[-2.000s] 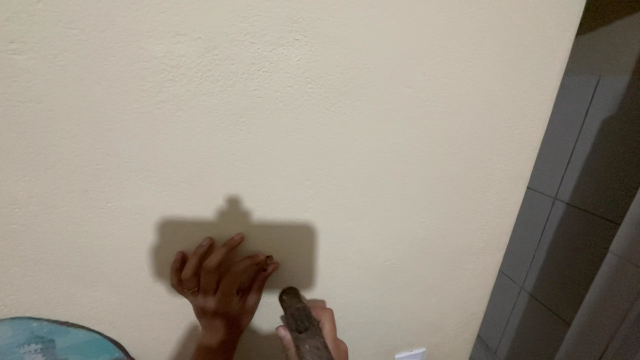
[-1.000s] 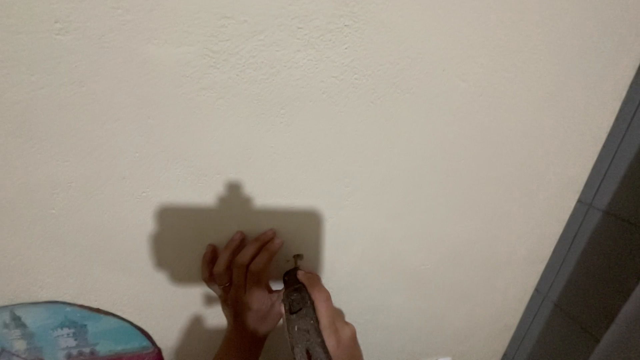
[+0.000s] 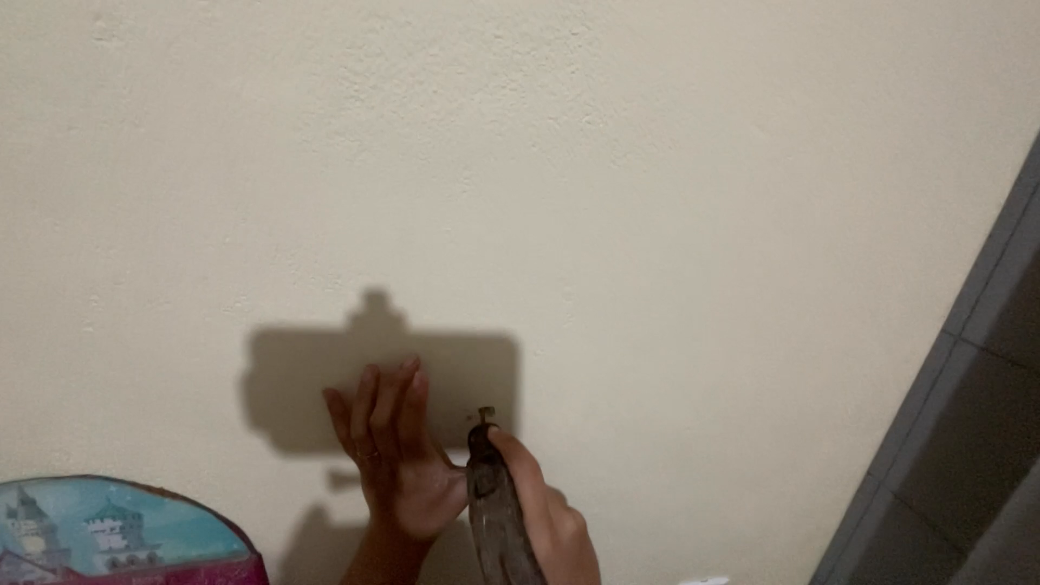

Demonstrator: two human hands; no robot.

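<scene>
My right hand [image 3: 548, 512] is wrapped around a dark, worn hand tool [image 3: 500, 504], whose exact kind I cannot tell. The tool's rounded tip points up at a small metal fastener [image 3: 486, 414] at the cream wall [image 3: 691, 244]. Just left of the tool, my left hand [image 3: 402, 455] is spread, fingers pointing up near the wall, with a thin ring on one finger. Its thumb is partly hidden behind the tool. A small dark mark shows on the wall beside the fastener.
At the lower left stands a rounded panel [image 3: 130, 528] with printed castles and a magenta lower part. Grey tiles [image 3: 942, 431] lie beyond the wall's slanted right edge. A small white object [image 3: 704, 581] shows at the bottom edge. A box-shaped shadow falls around my left hand.
Two seconds ago my left fingertips were at the small fastener; now that hand is spread to its left. The tool in my right hand has moved up to the fastener.
</scene>
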